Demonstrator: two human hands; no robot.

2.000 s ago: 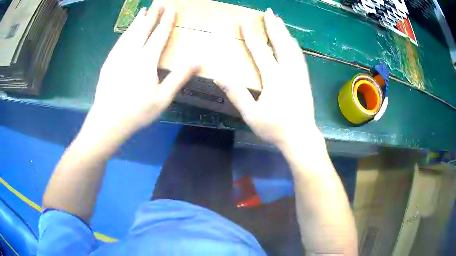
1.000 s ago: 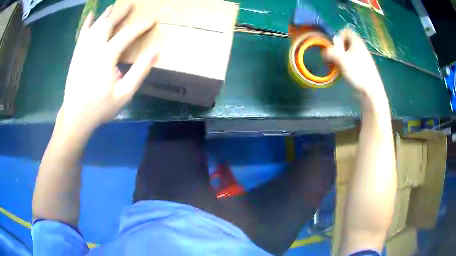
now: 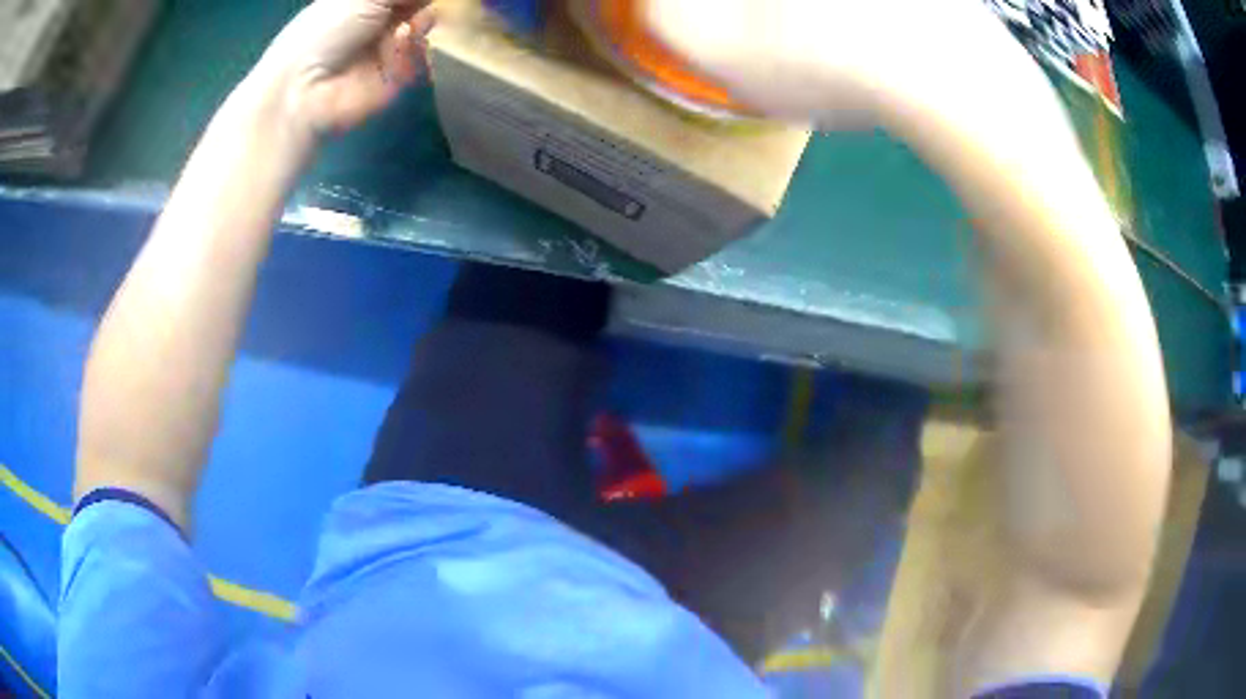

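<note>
A small brown inner carton stands on the green mat near the table's front edge, turned at an angle, with a dark label block on its near side. My right hand, blurred and partly cut off by the top edge, holds the tape dispenser over the carton's top; its orange hub and some blue show. My left hand is at the carton's left top corner, fingers bent and partly cut off at the top edge. Whether its fingers grip the carton or tape cannot be told.
Flat carton blanks are stacked at the table's left. Black-and-white pack stacks show at the far right. A large open master carton is below the table at the right, partly behind my right arm. A grey drawer sits under the table edge.
My right hand has brought the tape dispenser from the mat on the right onto the carton. The carton has turned and now sits further right in view. My left hand has moved to its left corner.
</note>
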